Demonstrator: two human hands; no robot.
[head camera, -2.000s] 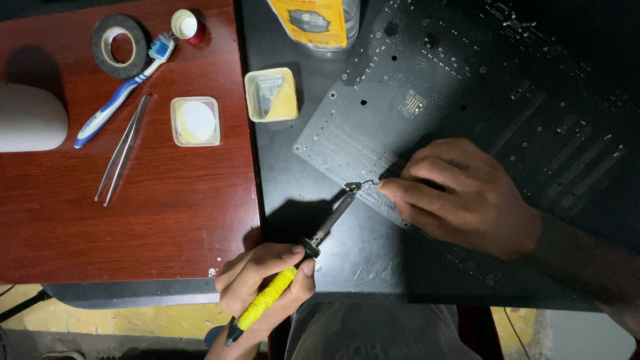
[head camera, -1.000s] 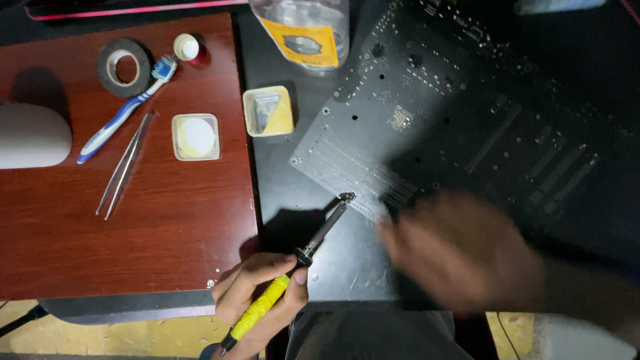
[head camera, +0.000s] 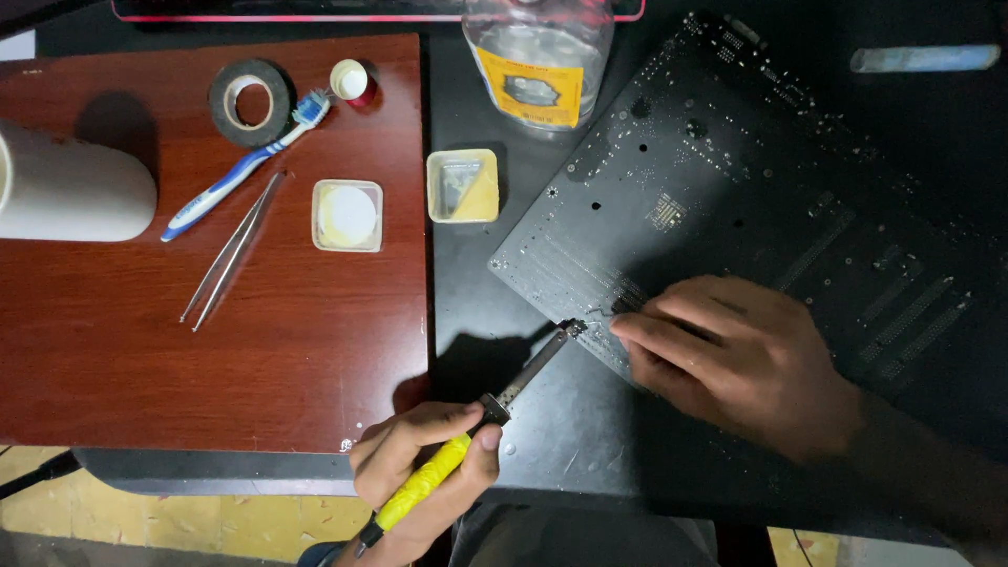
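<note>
My left hand (head camera: 429, 465) grips the yellow-wrapped handle of a soldering iron (head camera: 535, 370), whose dark tip lies at the lower left edge of a black motherboard (head camera: 598, 236). The board rests with its solder side up. My right hand (head camera: 724, 362) is over the board, with thumb and index finger pinched on a thin, bent piece of wire (head camera: 600, 313) just right of the iron's tip. Whether wire and tip touch, I cannot tell. Left of the board sits a small square container (head camera: 463, 187) with yellowish material inside.
On the reddish wooden board (head camera: 315, 354) lie tweezers (head camera: 232, 256), a toothbrush (head camera: 244, 169), black tape (head camera: 252, 102), a small red container (head camera: 352, 83), a square tub (head camera: 347, 216) and a white cylindrical object (head camera: 75, 185). A clear bottle (head camera: 539, 75) stands behind; a translucent tube (head camera: 925, 59) lies upper right.
One second ago my right hand was blurred and away from the iron's tip; now its fingertips are close beside the tip. My left hand still holds the iron at the board's edge.
</note>
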